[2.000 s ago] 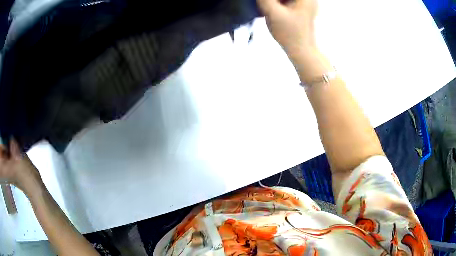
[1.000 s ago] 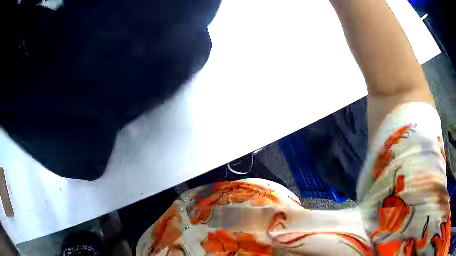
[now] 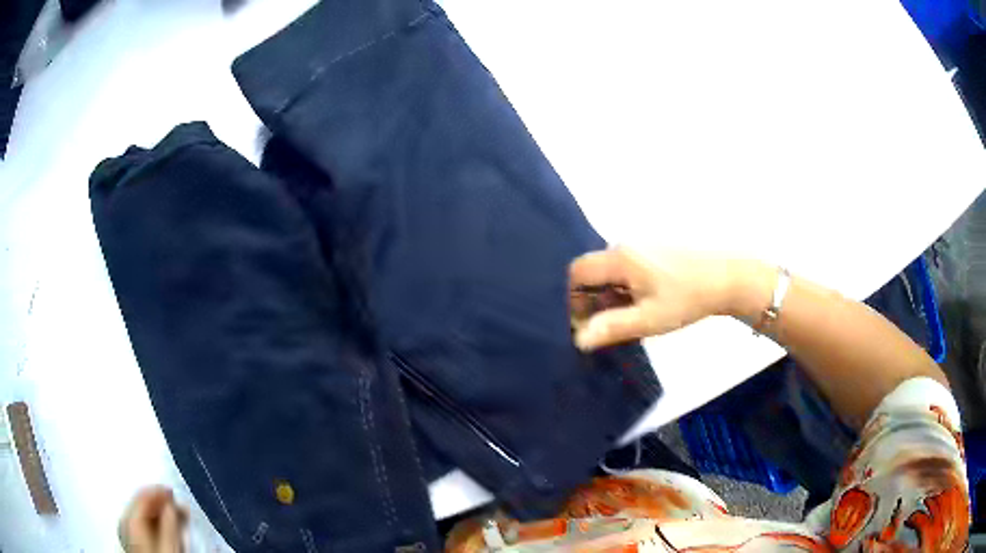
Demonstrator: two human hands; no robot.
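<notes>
Dark blue denim trousers [image 3: 465,205] lie on the white tabletop, two legs pointing away from me and the upper part near my lap. Pale topstitching and a small yellow-brass button [image 3: 284,493] show on the near left part. A thin line, perhaps a zipper [image 3: 460,410], runs between the parts. My right hand [image 3: 616,300] is over the right side of the trousers, fingers curled; whether it grips cloth or a tool is unclear. My left hand [image 3: 155,523] is blurred at the bottom edge, left of the trousers, its fingers curled; its hold is unclear.
The white tabletop [image 3: 692,119] has a curved outer edge. A brown strip [image 3: 32,458] lies on it at far left. Blue crates [image 3: 741,448] with dark garments stand below the table at right. A pale cord loop [image 3: 638,454] is near my lap.
The dark garment was raised and bunched at upper left; it now lies spread on the table nearer me. My right hand has come down and back into view, and my left hand shows at the bottom.
</notes>
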